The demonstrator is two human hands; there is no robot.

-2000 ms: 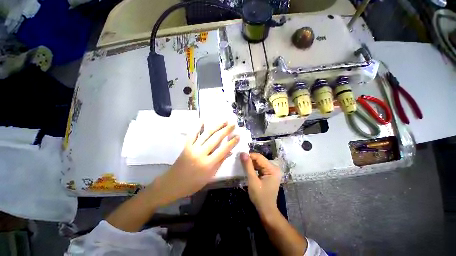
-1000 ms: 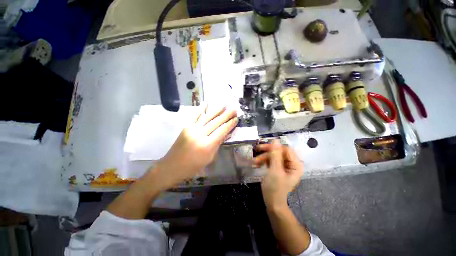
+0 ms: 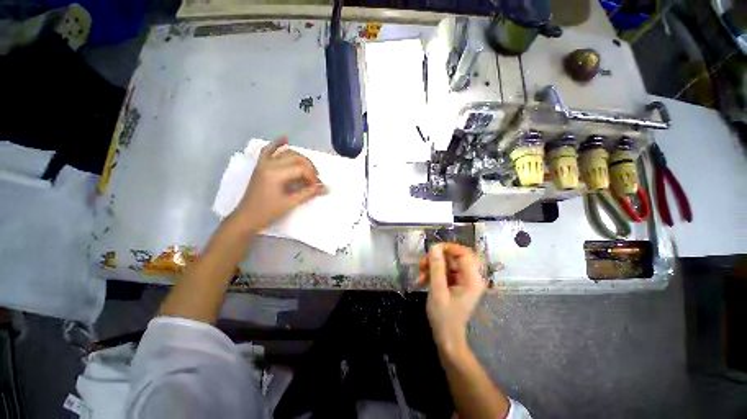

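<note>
White cut fabric pieces (image 3: 321, 221) lie in a loose stack on the table, left of the machine bed. My left hand (image 3: 282, 186) is over the stack with bent fingers; whether it grips a piece is unclear. My right hand (image 3: 454, 282) is at the table's front edge, below the needle area, fingertips close together; I cannot tell if it holds anything. The overlock machine's needle area (image 3: 471, 164) is dark metal. The bright white machine bed (image 3: 409, 196) lies left of it, with a white strip (image 3: 397, 90) running back, partly washed out by glare.
The black lamp head (image 3: 345, 102) hangs left of the bed. Tension dials (image 3: 565, 164) stand at right. Scissors (image 3: 608, 214), red-handled pliers (image 3: 672, 186) and a small tool recess (image 3: 618, 260) are farther right. White fabric (image 3: 45, 237) lies at far left.
My left hand has moved left from the machine bed to the fabric stack. My right hand has moved slightly right from the bed's front edge. The view has shifted, so the machine appears farther right.
</note>
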